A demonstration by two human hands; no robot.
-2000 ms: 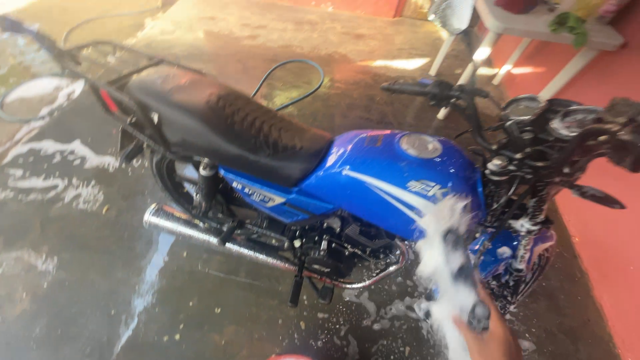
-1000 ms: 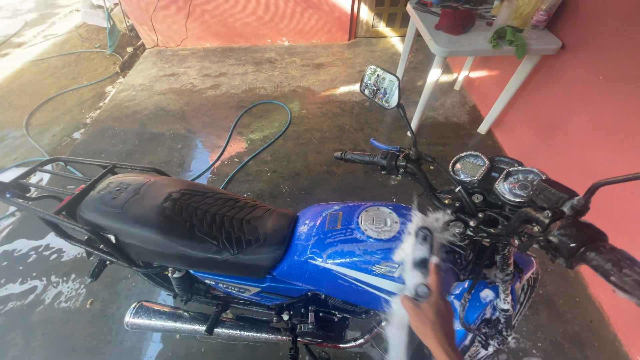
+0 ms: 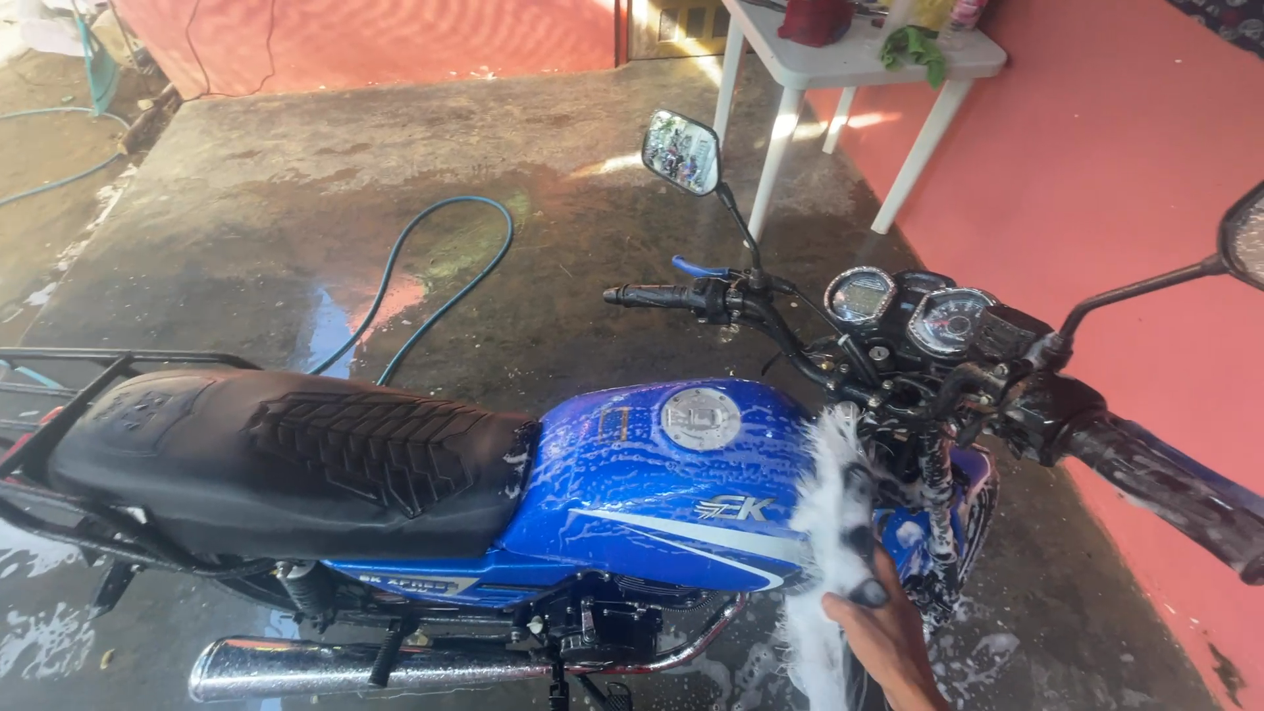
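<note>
My right hand [image 3: 884, 632] grips the dark handle of a white, fluffy wash brush [image 3: 825, 553] covered in suds. The brush lies against the front end of the blue fuel tank [image 3: 652, 474] of a motorcycle, just behind the fork. Soapy streaks run over the tank around the round metal fuel cap [image 3: 701, 419]. Behind the tank is the black seat [image 3: 296, 454]. Suds also cling to the fork and the near handlebar grip [image 3: 1165, 484]. My left hand is not in view.
A blue hose [image 3: 434, 212] loops on the wet concrete floor [image 3: 276, 217] beyond the seat. A white plastic table [image 3: 820, 69] holding a green cloth [image 3: 913, 51] stands by the pink wall [image 3: 1047, 178]. Mirrors [image 3: 681, 153] stick out from the handlebar; a chrome exhaust [image 3: 365, 668] runs low on the near side.
The brush was beside the lower front of the tank two seconds ago and is now against the tank's front end. The view has shifted a good deal since the oldest frame.
</note>
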